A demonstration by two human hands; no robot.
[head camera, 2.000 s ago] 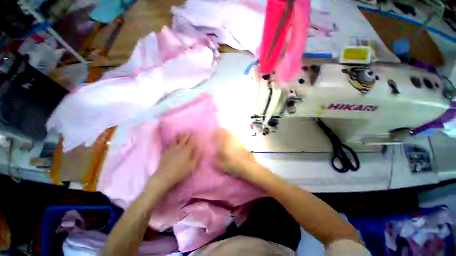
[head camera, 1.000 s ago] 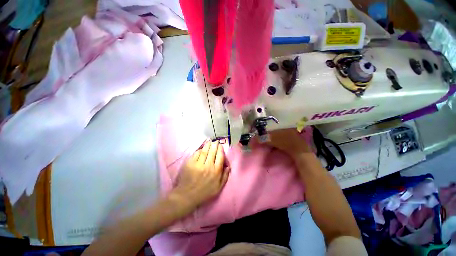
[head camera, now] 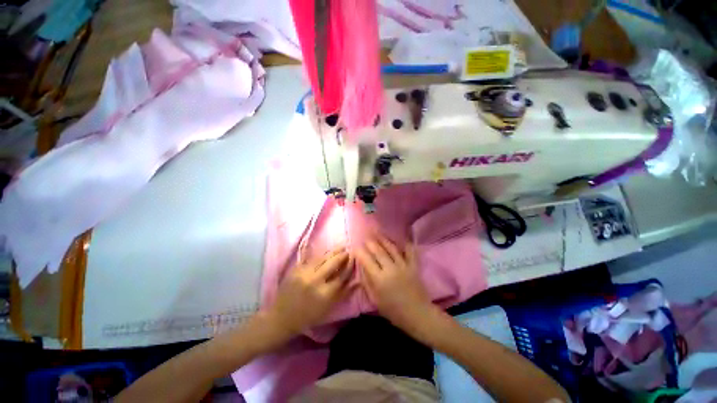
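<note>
A pink garment panel (head camera: 452, 256) lies under the needle area of the white HIKARI lockstitch machine (head camera: 503, 149) and hangs over the table's front edge. My left hand (head camera: 318, 283) presses on the panel left of a seam line, with its fingertips on the cloth. My right hand (head camera: 389, 275) lies beside it, fingers on the cloth just right of the seam. Both hands are in front of the presser foot (head camera: 363, 197), close together. A small flap or piece stands out on the panel's right part. The fingertips' exact hold is blurred.
Pale pink panels (head camera: 157, 130) lie at the left. Black shears (head camera: 501, 224) lie under the machine arm. Bright pink strips (head camera: 346, 71) hang before the head. A yellow-labelled box (head camera: 489, 63) stands behind it. A tray of metal pieces (head camera: 607, 220) and a blue basket (head camera: 542, 334) are at the right.
My right hand has moved out from under the machine arm, toward me and left, beside my left hand. My left hand has moved slightly toward me. The panel now spreads flat under the arm.
</note>
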